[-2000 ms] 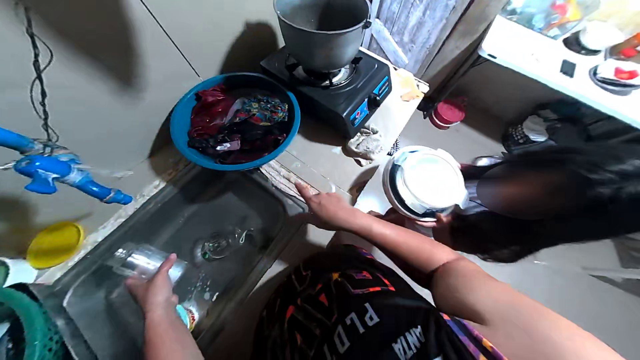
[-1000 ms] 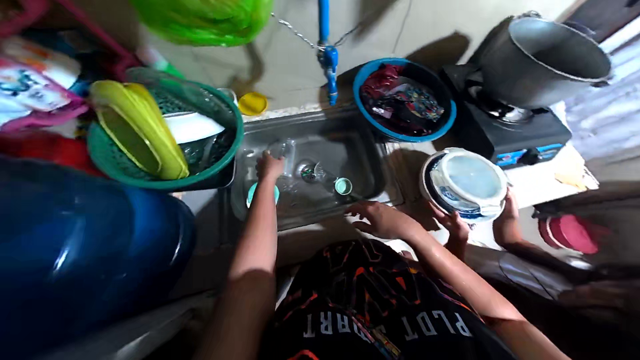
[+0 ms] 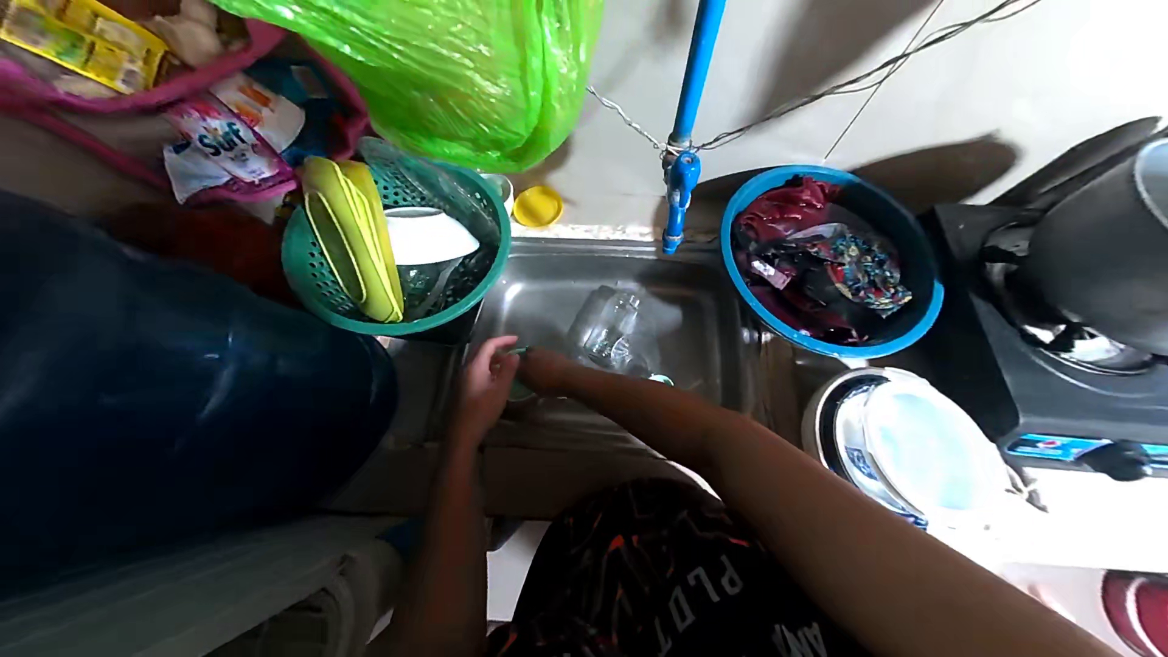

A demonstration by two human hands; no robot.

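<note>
Both of my hands are close together over the front left corner of the stainless steel sink (image 3: 693, 292). My left hand (image 3: 488, 379) has its fingers curled, with its fingertips near a greenish item (image 3: 520, 391) low in the sink. From the right, my right hand (image 3: 545, 372) reaches across to the same item; its fingers are partly hidden, and its grip cannot be made out. Clear glassware (image 3: 607, 324) lies in the middle of the sink, partly behind my right forearm. Above the sink's back edge hangs a blue faucet (image 3: 680, 196).
At left stand a green plastic colander (image 3: 497, 265) with yellow and white dishes and a large dark blue drum (image 3: 182, 392). A blue basin (image 3: 926, 324) of cloths, a gas stove (image 3: 967, 347) with a pot (image 3: 1104, 246), and lidded containers (image 3: 922, 447) are at right. A green plastic bag (image 3: 438, 73) hangs above.
My right hand has moved left from the sink's front edge to beside my left hand. The other person's hands, earlier on the lidded containers, are out of view. The containers now rest beside the stove.
</note>
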